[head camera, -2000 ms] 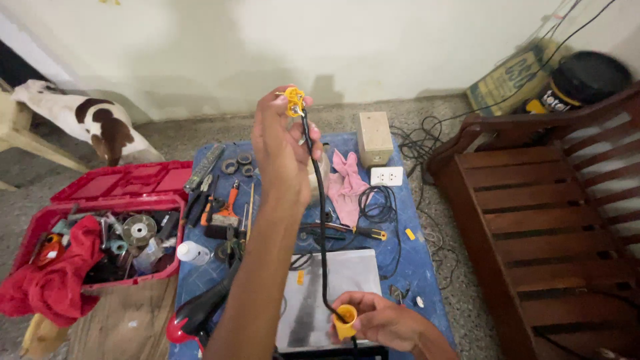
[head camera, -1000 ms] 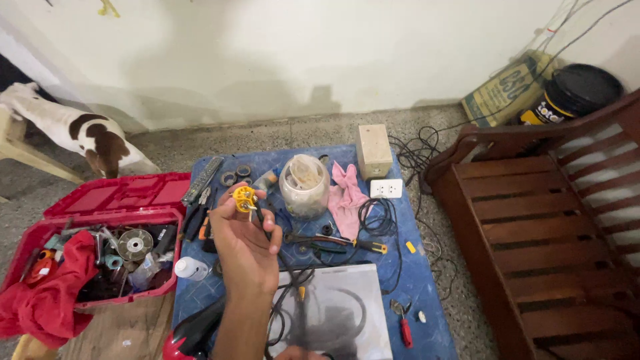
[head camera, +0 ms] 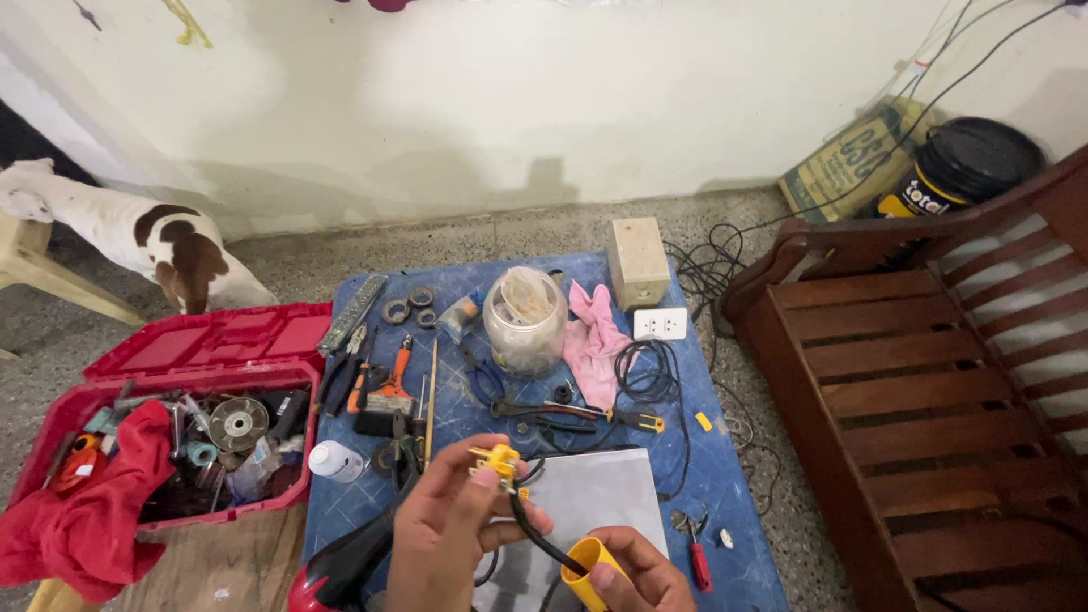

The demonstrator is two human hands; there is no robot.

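Observation:
My left hand (head camera: 459, 518) holds the yellow inner part of an electrical plug (head camera: 500, 461) between thumb and fingers, its metal prongs pointing left. A black cable (head camera: 531, 529) runs from it down into a yellow plug cover (head camera: 592, 571). My right hand (head camera: 642, 574) grips that cover, thumb in front. The cover is apart from the plug's inner part, with the cable passing through its open end. Beneath both hands lies a grey flat sheet (head camera: 595, 484) on the blue table (head camera: 731, 484).
Pliers (head camera: 485, 378), a paintbrush (head camera: 397, 382), tape rolls (head camera: 395, 312), a jar (head camera: 524, 323), a pink cloth (head camera: 595, 344), a white outlet (head camera: 660, 324) and a red-handled screwdriver (head camera: 700, 565) lie around. A red toolbox (head camera: 280, 501) and dog (head camera: 187, 246) are left, a wooden bench (head camera: 901, 391) right.
My right hand, low and barely visible a second ago, is now up beside my left hand with the yellow cover. The left hand has moved lower than two seconds ago, still holding the plug part.

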